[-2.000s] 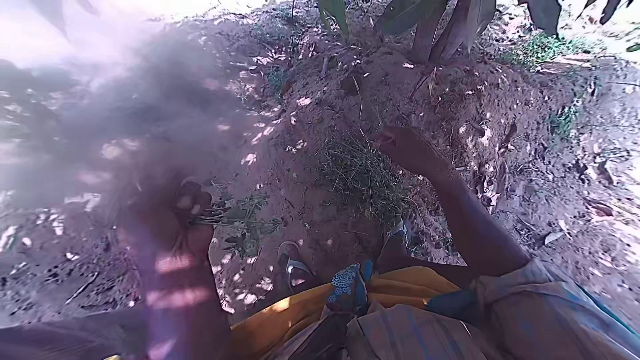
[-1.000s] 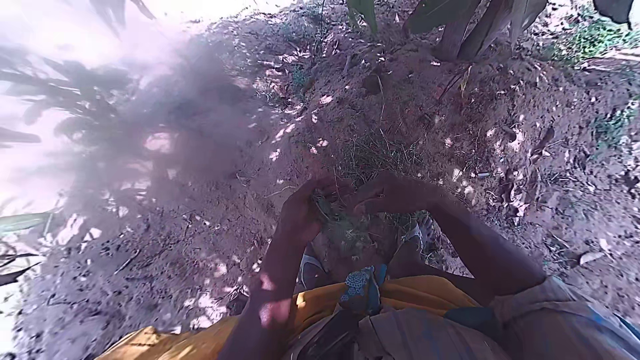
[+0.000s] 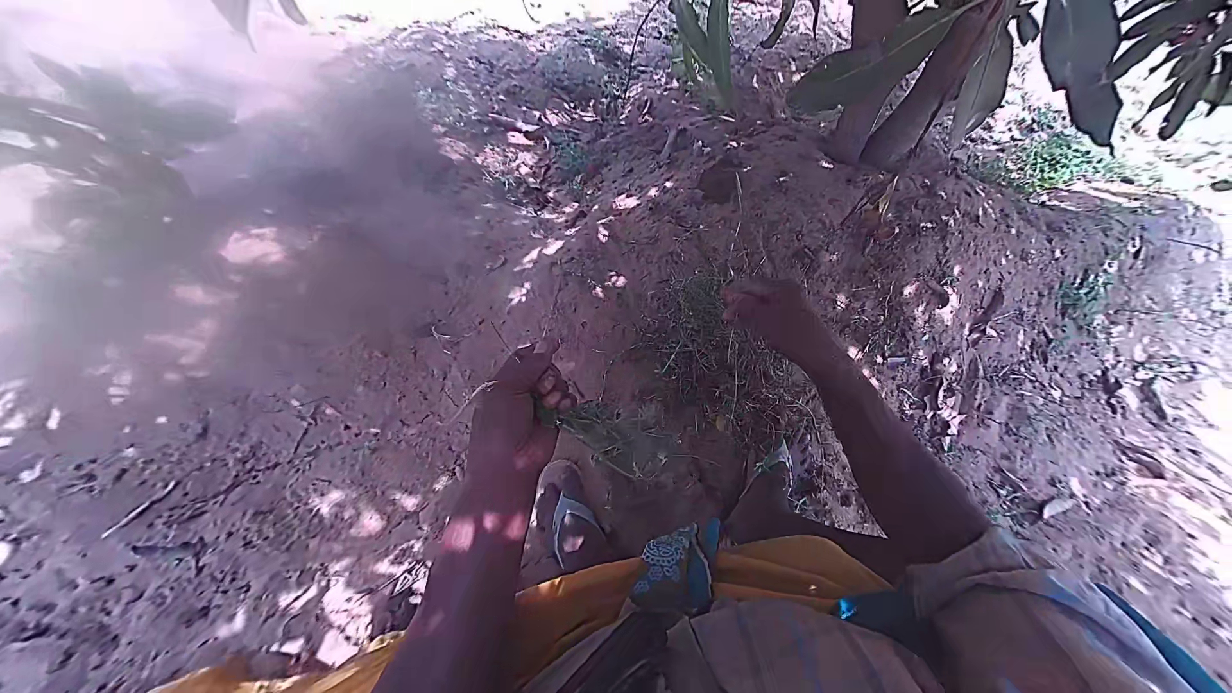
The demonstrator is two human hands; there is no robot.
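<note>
My left hand (image 3: 534, 395) is closed on a bunch of green weeds (image 3: 621, 441), whose leafy ends hang to the right above my sandaled foot (image 3: 570, 515). My right hand (image 3: 765, 308) is over a heap of loose grass and weeds (image 3: 698, 337) on the soil. Its fingers look bent; whether they hold any stems is not clear. The two hands are apart, the right one farther forward.
Leafy plant stems (image 3: 900, 87) rise from a soil mound at the upper right, with green growth (image 3: 1054, 159) beyond. A thin twig (image 3: 140, 510) lies at the left. Haze blurs the upper left.
One second ago my hands were close together over the weeds. Now they are apart, the left one to the left with its bunch and the right one farther forward over the heap.
</note>
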